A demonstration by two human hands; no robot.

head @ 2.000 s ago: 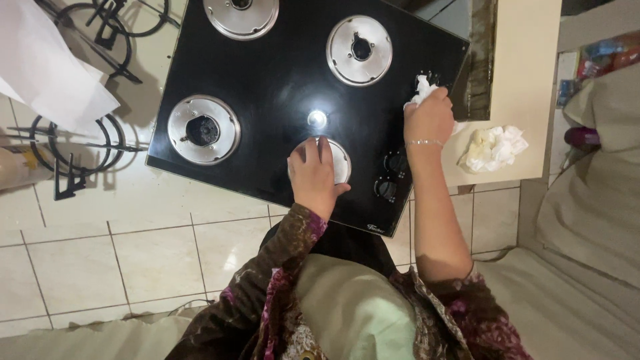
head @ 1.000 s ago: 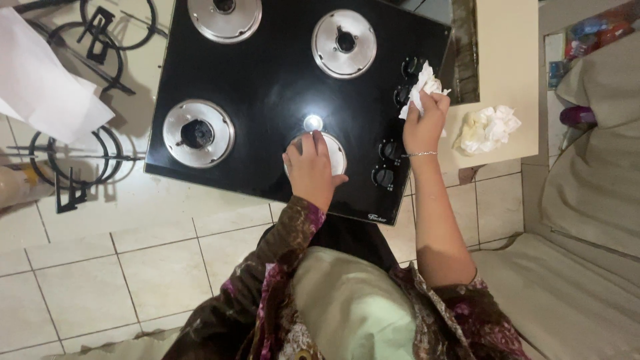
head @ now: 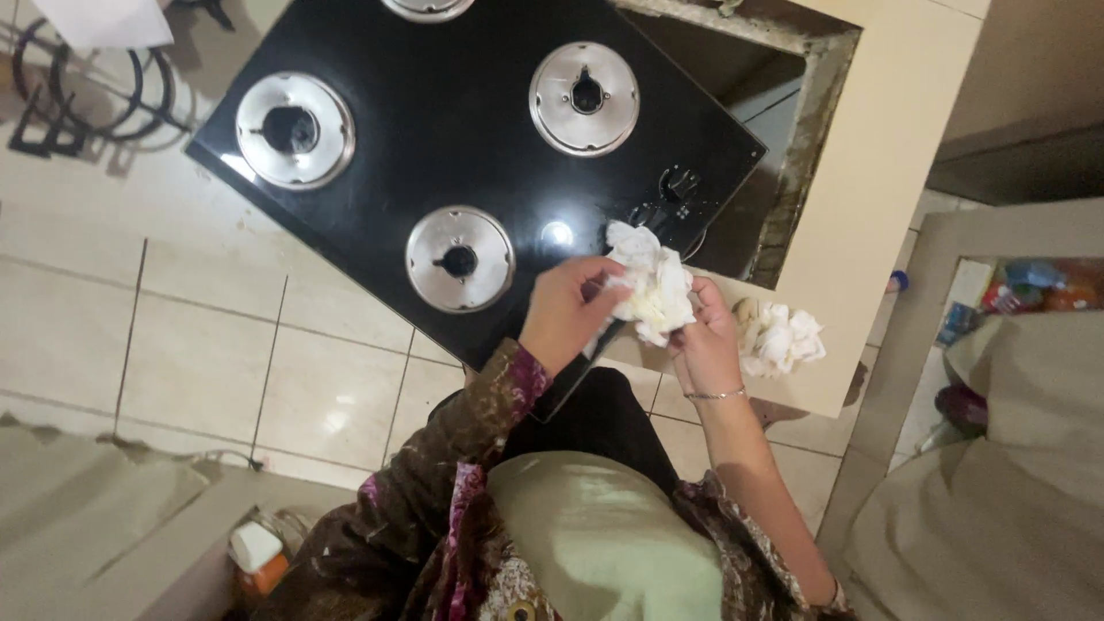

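Note:
Both my hands hold a crumpled white paper tissue [head: 651, 285] over the knob corner of a black glass gas cooktop [head: 448, 121]. My left hand [head: 571, 309] pinches its left side, and my right hand [head: 709, 338], with a bracelet at the wrist, grips its lower right. Round metal burner bases, such as the one [head: 460, 259] left of my left hand, sit in the glass without grates. A control knob [head: 679, 184] shows above the tissue; other knobs are partly hidden. A second heap of crumpled tissue [head: 780, 339] lies right of my right hand on the beige counter.
The cooktop lies askew beside a rectangular counter cutout [head: 793, 172] with a rough, dirty edge. Black metal pan grates [head: 95, 95] and a white sheet [head: 116, 17] are at the upper left. Fabric-covered furniture [head: 992, 517] stands at the right, below colourful packages [head: 1044, 285].
My left hand has left the front burner and now holds the tissue along with my right hand. My right hand has moved away from the knobs. The cooktop appears turned as the view shifts.

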